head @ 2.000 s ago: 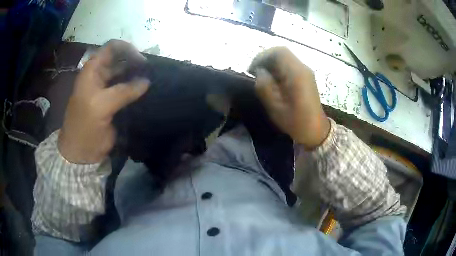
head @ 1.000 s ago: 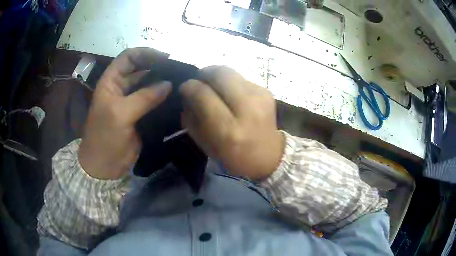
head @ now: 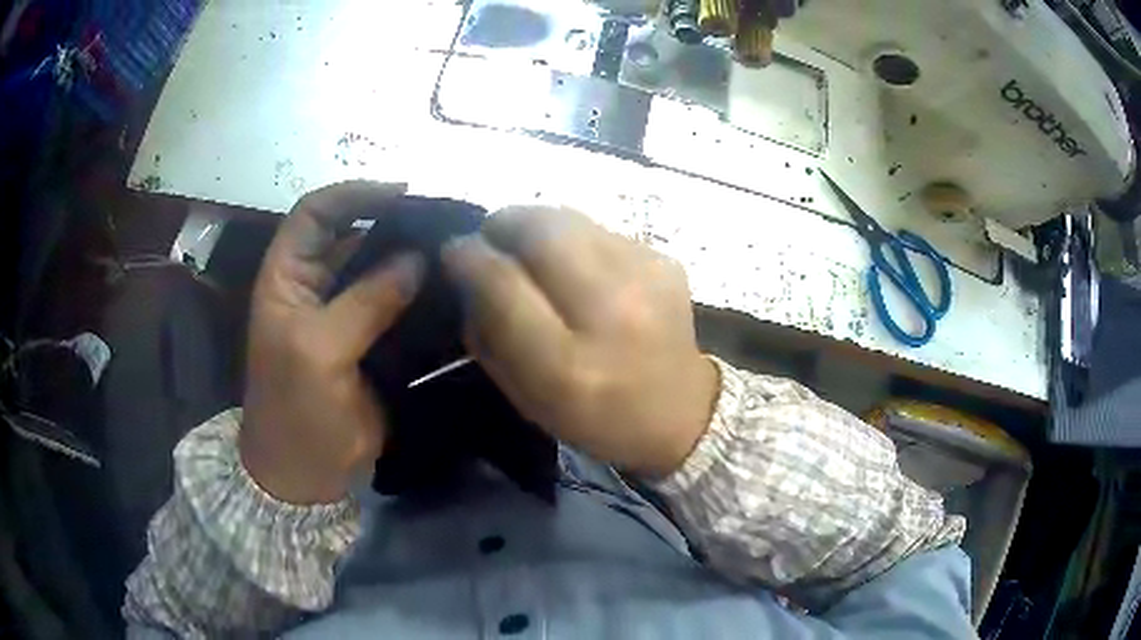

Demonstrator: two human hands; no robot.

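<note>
A dark fabric piece (head: 432, 419) hangs limp between my hands, over the table's front edge and my light blue garment. My left hand (head: 319, 331) grips its left side, thumb on top. My right hand (head: 588, 331) is at its upper right, fingers bent close to my left thumb, slightly blurred. A slim pale shaft, seemingly a hand tool (head: 441, 371), sticks out below my right fingers over the fabric. Its other end is hidden by my right hand.
The white machine table (head: 763, 269) spans the front. Blue-handled scissors (head: 907, 285) lie at its right, near a small tan round (head: 947, 200). The cream "brother" machine head (head: 1039, 113) is upper right. A yellow-rimmed tray (head: 957, 429) is below. Pale cords (head: 56, 431) hang at left.
My hands were apart two seconds ago and are now close together on the fabric. The pale shaft has come into view below my right hand. The camera view has shifted a little.
</note>
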